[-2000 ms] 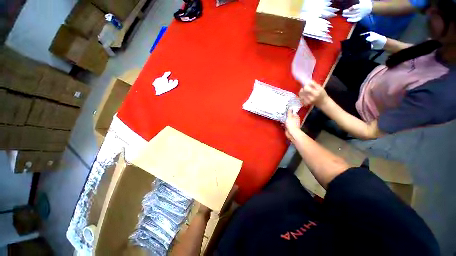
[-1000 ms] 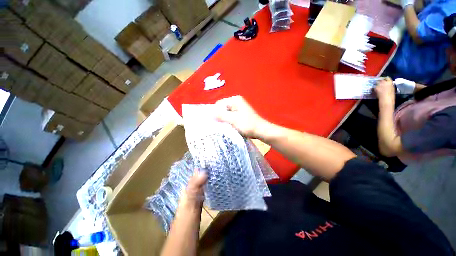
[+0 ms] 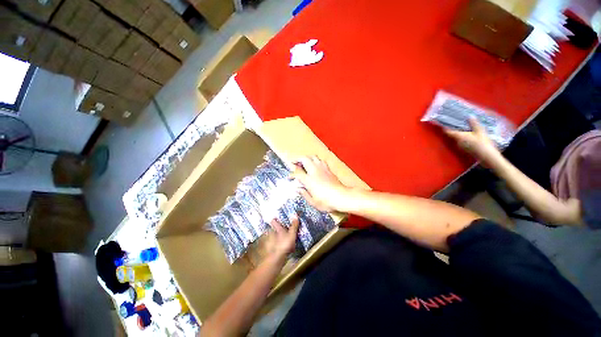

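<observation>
A large open cardboard carton [image 3: 198,263] stands in front of me, with an upright row of silvery bubble-wrapped packs [image 3: 247,214] inside. My left hand [image 3: 282,242] is down in the carton with its fingers on the near side of the packs. My right hand [image 3: 319,184] reaches over the table-side edge, its fingers against the upper ends of the packs. Both hands are bare and hold packs between them; some fingertips are hidden among the wrap.
Another person's hand [image 3: 476,139] holds a wrapped dark product [image 3: 461,115] over the red table [image 3: 369,85]. White gloves [image 3: 306,52] lie on the cloth. A smaller carton [image 3: 491,29] with white sleeves [image 3: 547,39] is at upper right. A side table with bottles and tape is at lower left.
The bubble-wrapped packs I held above the carton are now down in it at the row. Both my hands have lowered with them. The neighbour now holds a wrapped dark product over the table.
</observation>
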